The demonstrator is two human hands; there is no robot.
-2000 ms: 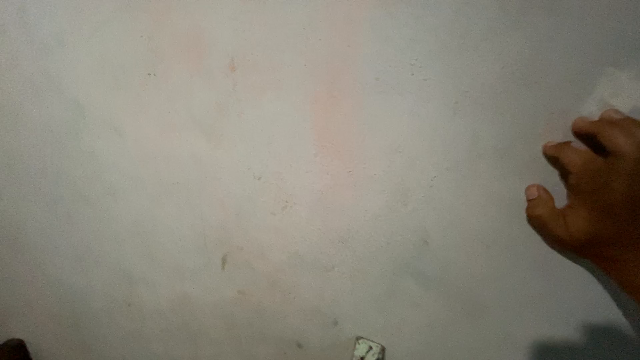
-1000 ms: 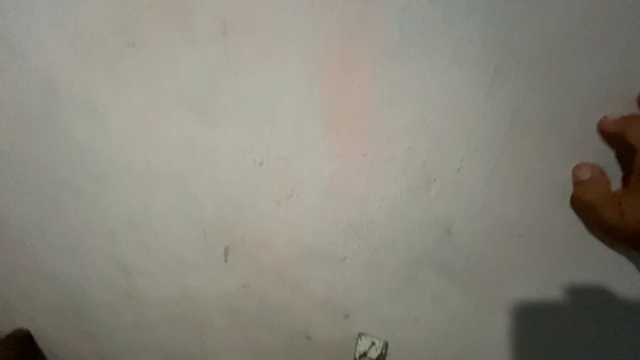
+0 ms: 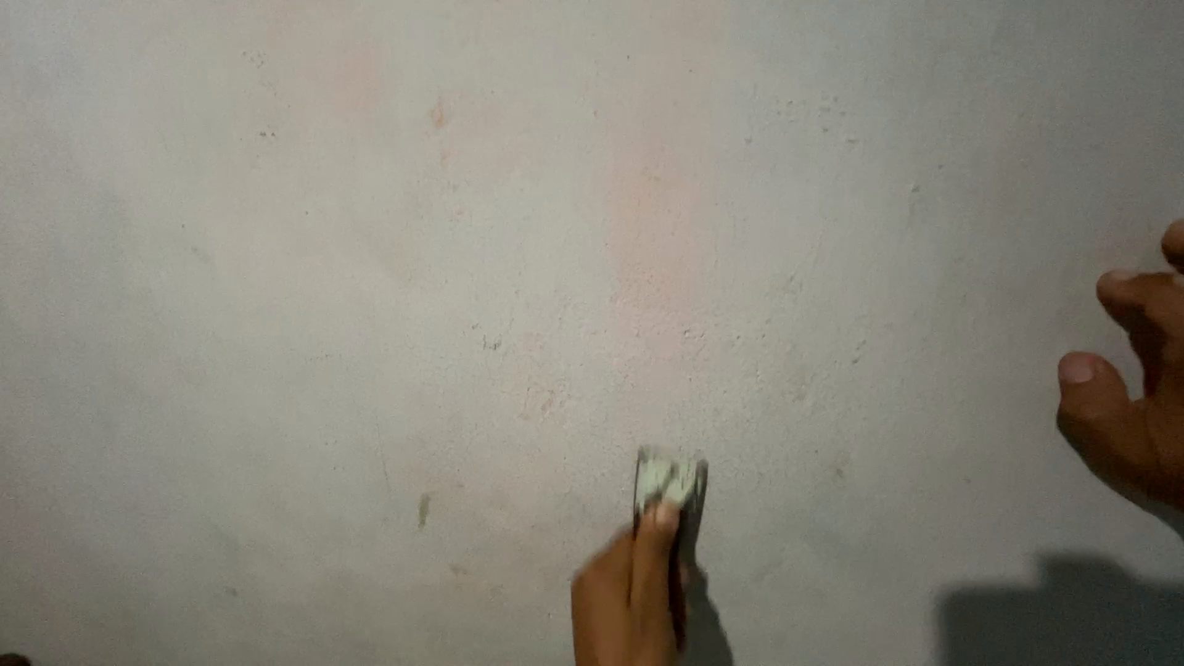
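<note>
At the bottom centre my left hand (image 3: 624, 592) grips a small flat tool (image 3: 668, 476), whose pale, paint-smeared end points up over the wall. It looks like a scraper or putty knife; its lower part is hidden in the fingers, and its tip is slightly blurred. The painted wall (image 3: 518, 277) has faint pink patches, small pits and rough spots above the tool. At the right edge my right hand (image 3: 1128, 388) has its thumb and fingers apart, close to or against the wall, holding nothing visible; part of it is cut off by the frame.
A dark shadow (image 3: 1064, 615) falls on the wall at the lower right, and another lies beside the left hand. A small dark brown shape (image 3: 14, 659) shows at the bottom left corner, too little of it to identify.
The left hand has come into view at the bottom, and the tool, only its end showing before, has moved up. The right hand is farther right than two seconds ago.
</note>
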